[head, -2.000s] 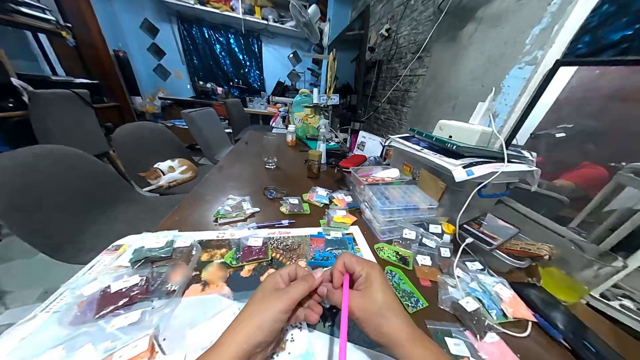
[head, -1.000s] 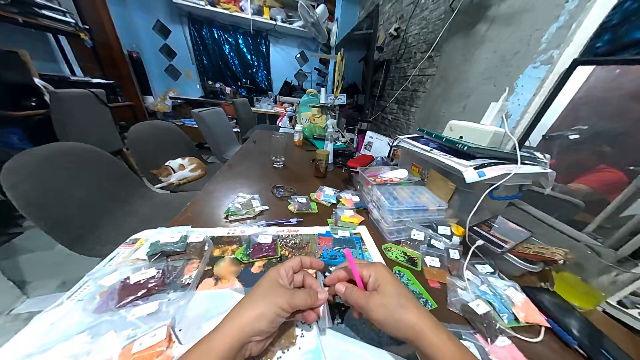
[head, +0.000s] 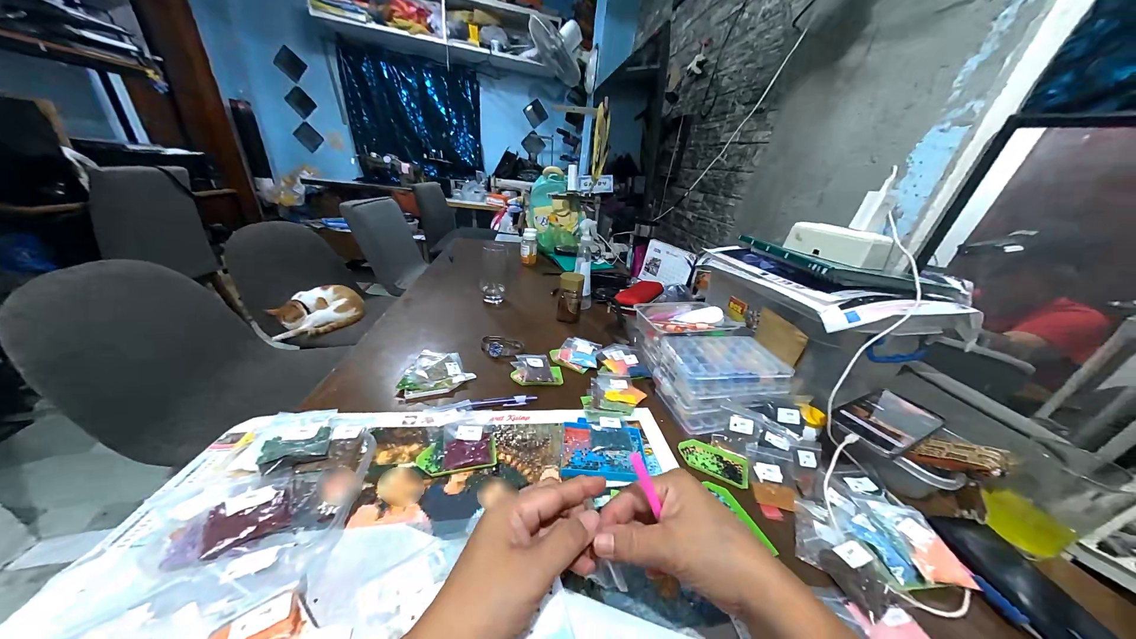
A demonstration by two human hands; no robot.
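My right hand [head: 679, 537] holds a pink pen-like applicator [head: 646, 485], its upper end pointing up and left. My left hand [head: 537, 537] meets it fingertip to fingertip over a diamond-painting canvas [head: 524, 448]; something small and clear seems pinched there, mostly hidden by the fingers. A bag of dark purple beads [head: 468, 451] lies on a green tray left of the hands. Just beyond them is a blue tray [head: 603, 451]. Green bead trays [head: 714, 462] sit at the right, one partly behind my right hand. Plastic bags of beads [head: 248, 519] cover the canvas's left part.
Stacked clear organizer boxes [head: 719, 364] stand at the right, near a white cable [head: 879, 337] and more bead bags [head: 896, 541]. Farther along the table are a drinking glass [head: 493, 275], a brown jar [head: 570, 297] and a wristwatch [head: 502, 347]. A cat [head: 319, 311] lies on a chair.
The pink applicator stood nearly upright below the right fingers two seconds ago; now it sticks up above them, tilted left. Both hands have stayed together over the canvas.
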